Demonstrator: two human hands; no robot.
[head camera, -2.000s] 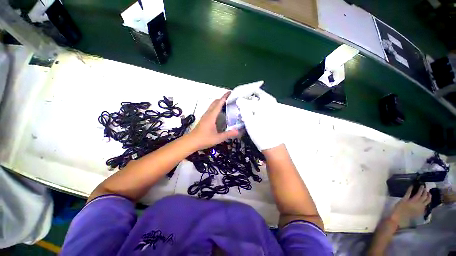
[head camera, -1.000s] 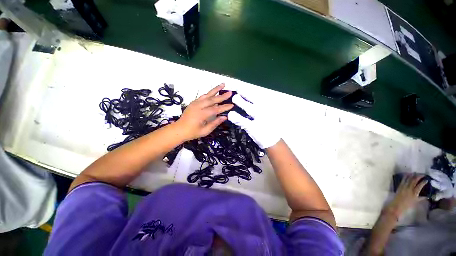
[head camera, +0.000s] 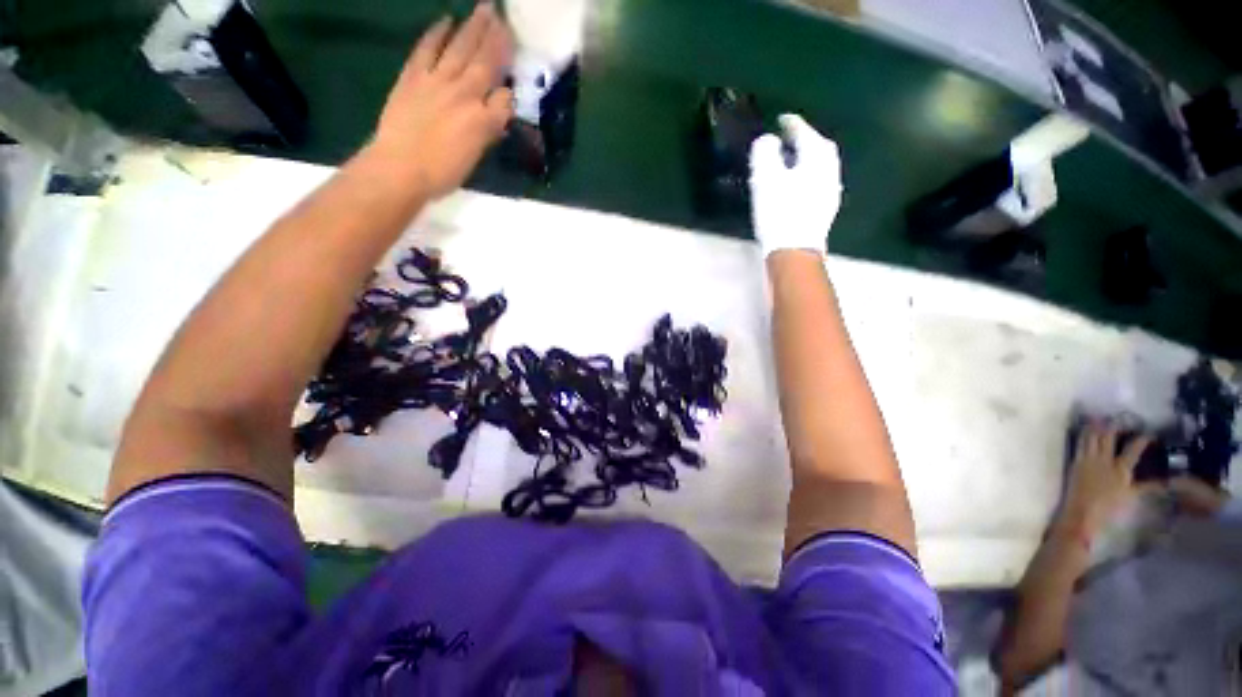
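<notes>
My left hand, bare and slightly blurred, is stretched over the green belt with its fingers apart, beside an open black box with a white flap; its fingers partly overlap the box's left side. My right hand, in a white glove, is over the belt at the right side of a closed black box. Its thumb and fingers are apart with a gap between them, and no grip on the box shows. Coiled black cables lie in a tangled pile on the white bench below my hands.
Another open black box stands on the green belt at the far left. An open box and dark closed boxes are on the belt at right. A neighbouring worker's hand is at the right by more cables.
My hands have moved apart and forward from above the cables to the belt. A closed black box now stands beside my right hand. My left hand has reached the open box at left.
</notes>
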